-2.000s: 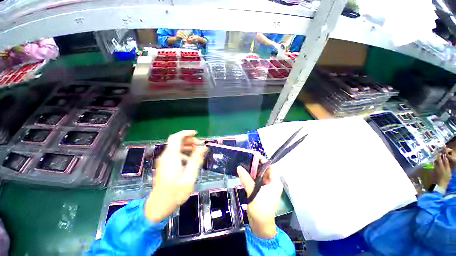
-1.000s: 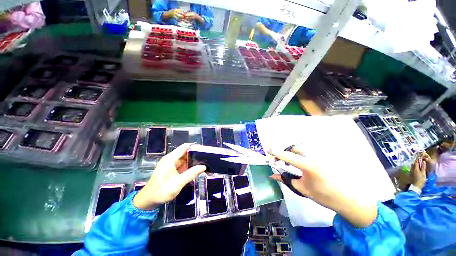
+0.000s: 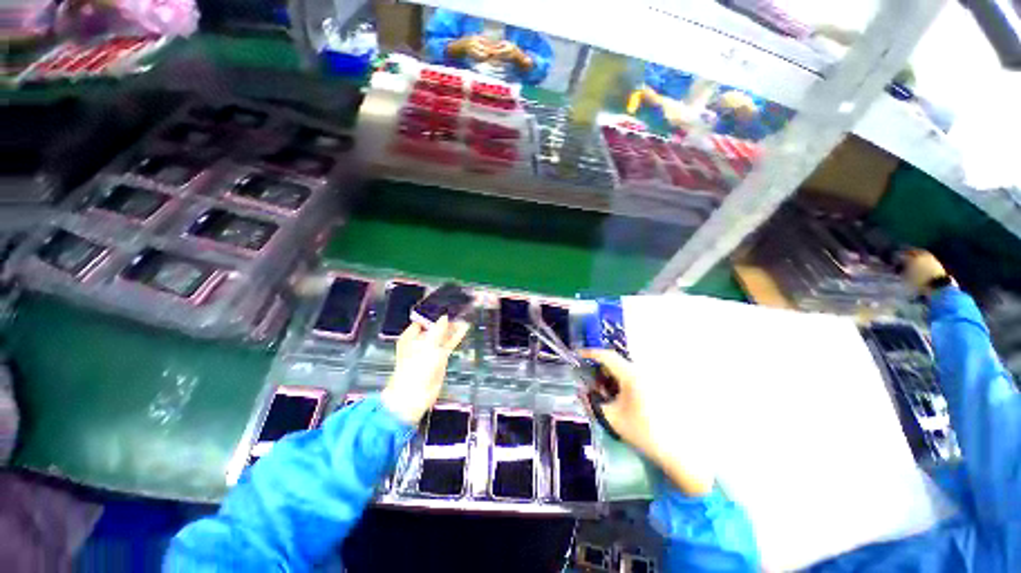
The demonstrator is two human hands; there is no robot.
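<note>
My left hand (image 3: 421, 360) holds a framed handset (image 3: 443, 307) by its lower edge, tilted over the back row of the clear plastic tray (image 3: 481, 390). My right hand (image 3: 621, 405) holds scissors (image 3: 556, 343) by their dark handles, blades pointing left over the tray's back row. Framed handsets with dark screens lie in both rows of the tray, such as one at the front (image 3: 513, 453). My left sleeve hides part of the front row.
White foam sheet (image 3: 773, 425) lies at right, with a small blue parts bin (image 3: 607, 327) at its left corner. Stacked filled trays (image 3: 207, 229) stand at left. A shelf post (image 3: 773, 168) slants down behind. Another person's arm (image 3: 972, 347) reaches in at far right.
The handset has moved from in front of me to the tray's back row in my left hand. My right hand and scissors have drawn back from it. The view has shifted.
</note>
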